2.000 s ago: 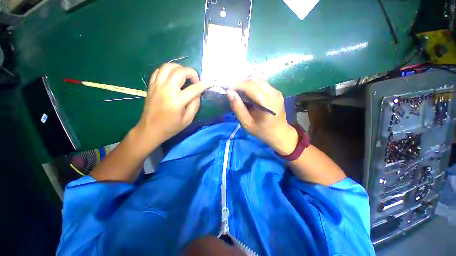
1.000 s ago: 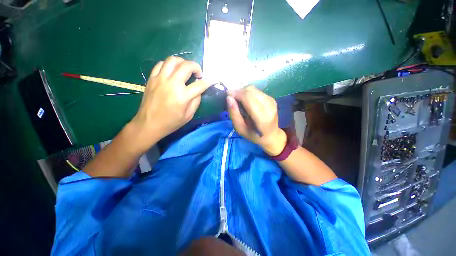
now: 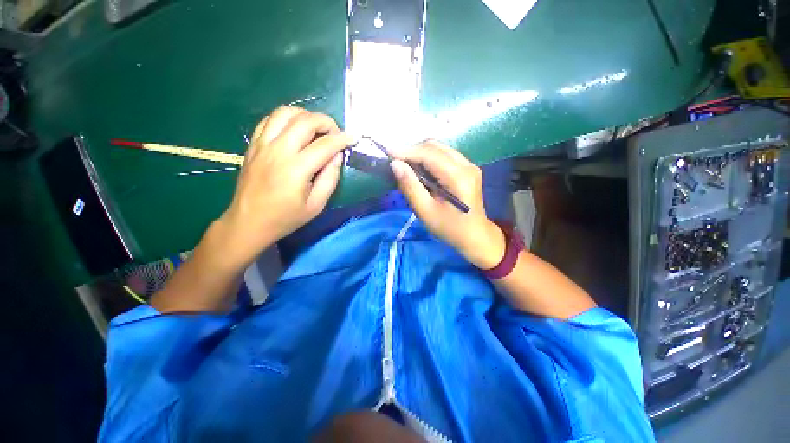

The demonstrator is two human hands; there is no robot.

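A phone body (image 3: pixel 384 86) lies upright in view on the green mat, dark at its far end and glaring white in the middle. My right hand (image 3: pixel 440 186) is shut on dark tweezers (image 3: pixel 443 194), whose tip is over the phone body's near end. My left hand (image 3: pixel 290 173) is at the near left corner of the phone body, with thumb and forefinger together at its edge. Whether a small part is between those fingertips cannot be told.
A glossy black slab (image 3: pixel 87 204) lies at left. A pale stick with a red tip (image 3: pixel 191 153) lies beside my left hand. A white card (image 3: pixel 511 10) is at the back. A grey compartment tray (image 3: pixel 645 251) with small parts stands at right, near a yellow unit (image 3: pixel 755 71).
The tweezers show more of their rear end than a second ago. My fingers have shifted slightly at the phone body's near end, and more of its dark lower part shows. The whole view has shifted a little.
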